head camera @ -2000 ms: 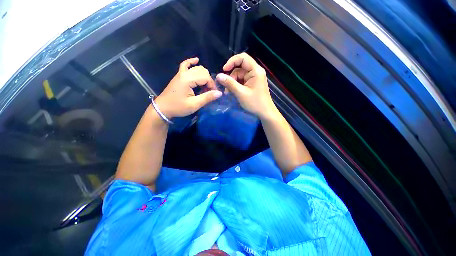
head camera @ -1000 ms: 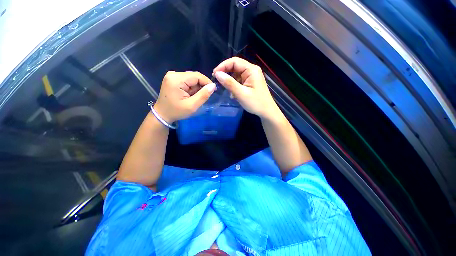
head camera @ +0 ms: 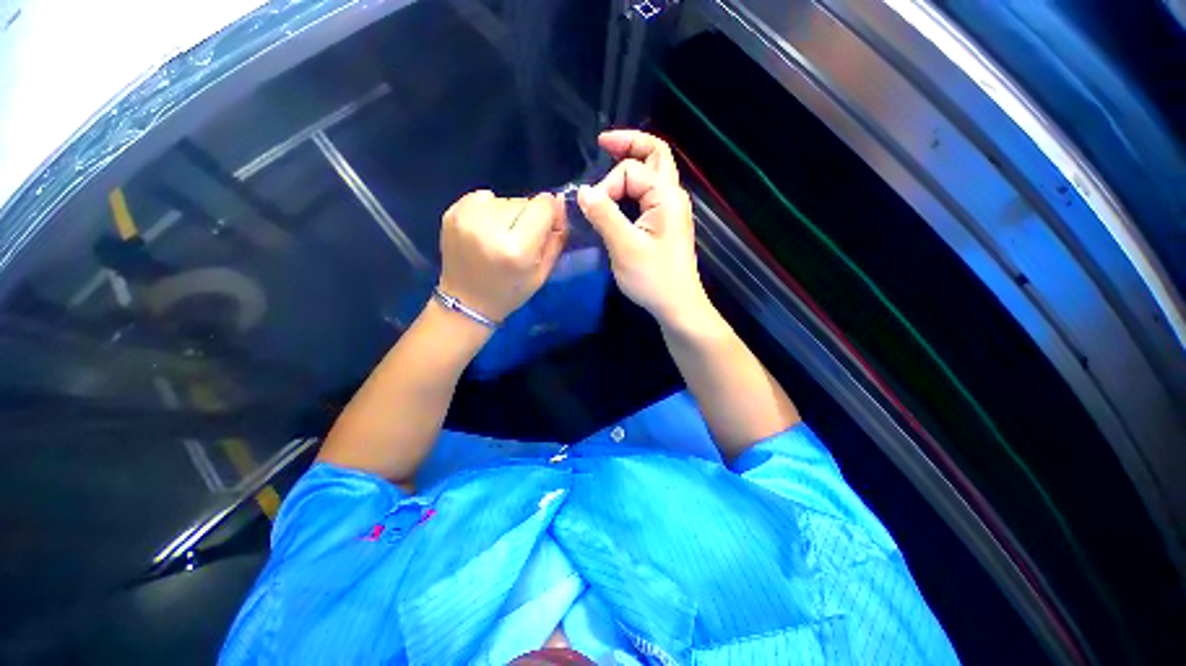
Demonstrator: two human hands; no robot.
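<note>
A clear plastic bag (head camera: 570, 195) shows as a small crinkled bit between my two hands. A blue packet (head camera: 553, 312) hangs below my hands, in front of my shirt; its left part is behind my left wrist. My left hand (head camera: 501, 245) is closed in a fist around the bag's top edge. My right hand (head camera: 643, 221) pinches the bag's top between thumb and index finger, with the other fingers curled. Whether the packet lies inside the bag is blurred.
A silver metal rail (head camera: 962, 182) curves along the right side. Dark gaps with a green and a red line lie beside it. A white sheet (head camera: 78, 78) with a plastic-wrapped edge is at the upper left. Dark floor with metal bars and a yellow strip is at left.
My left hand has turned and closed into a fist. My right hand's fingers have lifted and spread a little. The blue packet has swung and tilted.
</note>
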